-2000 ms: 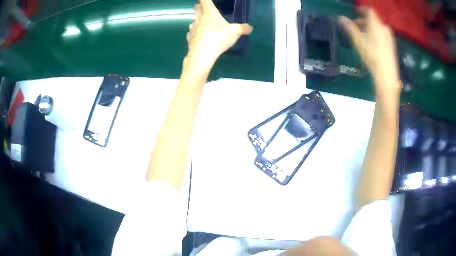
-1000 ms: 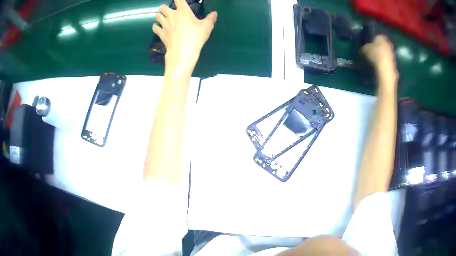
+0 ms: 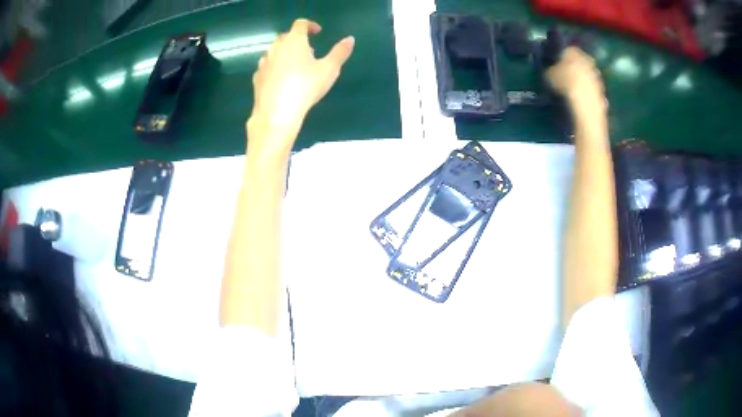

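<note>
My left hand [image 3: 294,75] is bare, its fingers apart and empty, over the green belt. A dark stack of middle frames [image 3: 169,85] lies on the belt to its left. My right hand [image 3: 576,75] is blurred at the right part of the belt, at dark frames; its fingertips are unclear. Beside it lies a black pile of frames [image 3: 468,65]. Two overlapping middle frames [image 3: 446,216] lie on the white surface between my forearms. A single middle frame [image 3: 145,220] lies on the white surface at the left.
The green belt [image 3: 358,106] crosses beyond the white surface [image 3: 366,342]. A white strip [image 3: 416,73] crosses the belt. A tray of shiny frames [image 3: 679,216] is at the right, a red tray [image 3: 626,20] at the far right. A round metal object [image 3: 49,224] and dark box are at the left.
The stack that was under my left hand now lies free on the belt, and that hand is open. My right hand has stayed near the dark frames. The whole view has shifted.
</note>
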